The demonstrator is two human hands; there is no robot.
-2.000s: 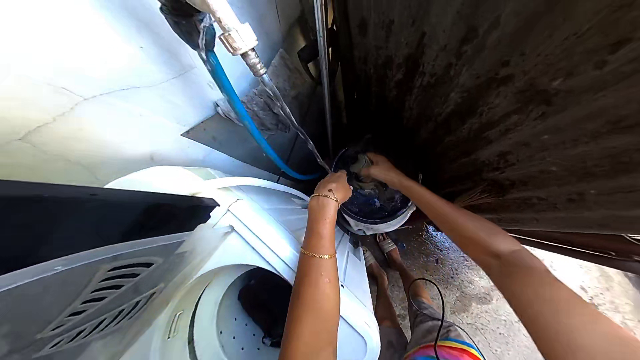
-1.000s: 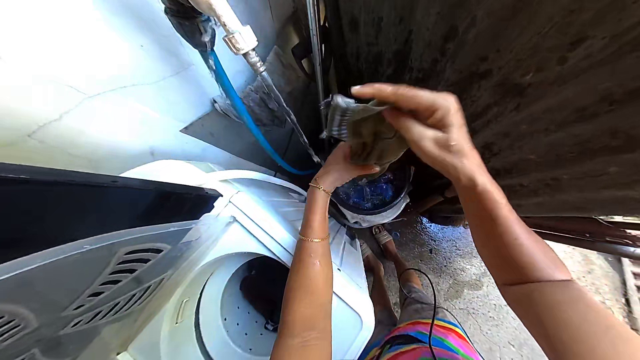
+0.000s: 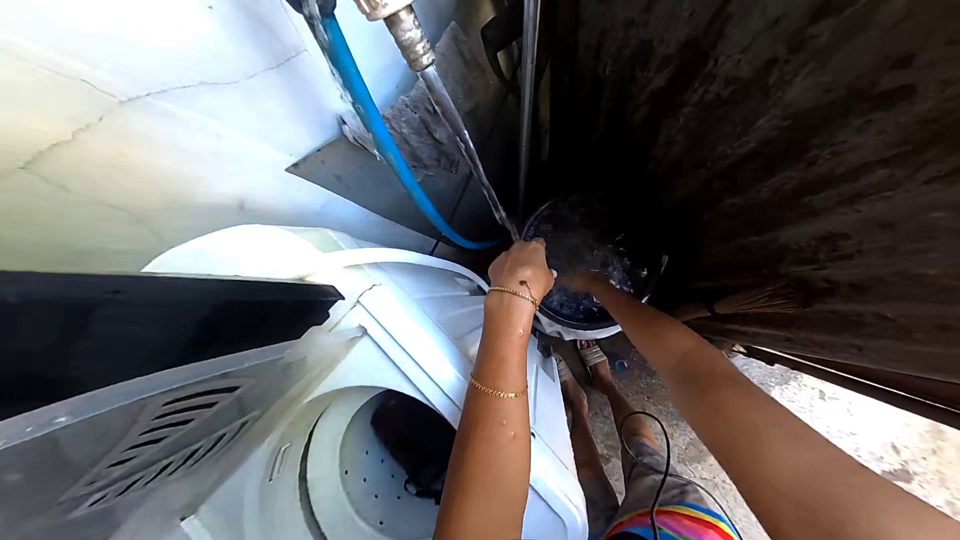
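Water runs from a tap (image 3: 411,37) down into a dark, water-filled tub (image 3: 577,319) on the ground. My left hand (image 3: 523,268) is at the tub's near left rim, fingers curled, right beside the end of the stream; whether it grips the rim or something else is hidden. My right hand (image 3: 583,280) is down in the tub at the water, blurred and in shadow, and what it holds cannot be seen. Splashes show around it. At the lower left, the round spin basket (image 3: 367,465) of a white washing machine holds dark cloth (image 3: 409,442).
A blue hose (image 3: 375,127) and a white hose (image 3: 397,257) run toward the tub. A metal pole (image 3: 529,97) stands behind it. The washing machine's raised lid (image 3: 165,427) is at left. A dark wall rises on the right, with a broom (image 3: 757,300) near its foot.
One second ago both hands held a dark, wet cloth above the tub. My right hand has since gone down into the tub, and the cloth is out of sight.
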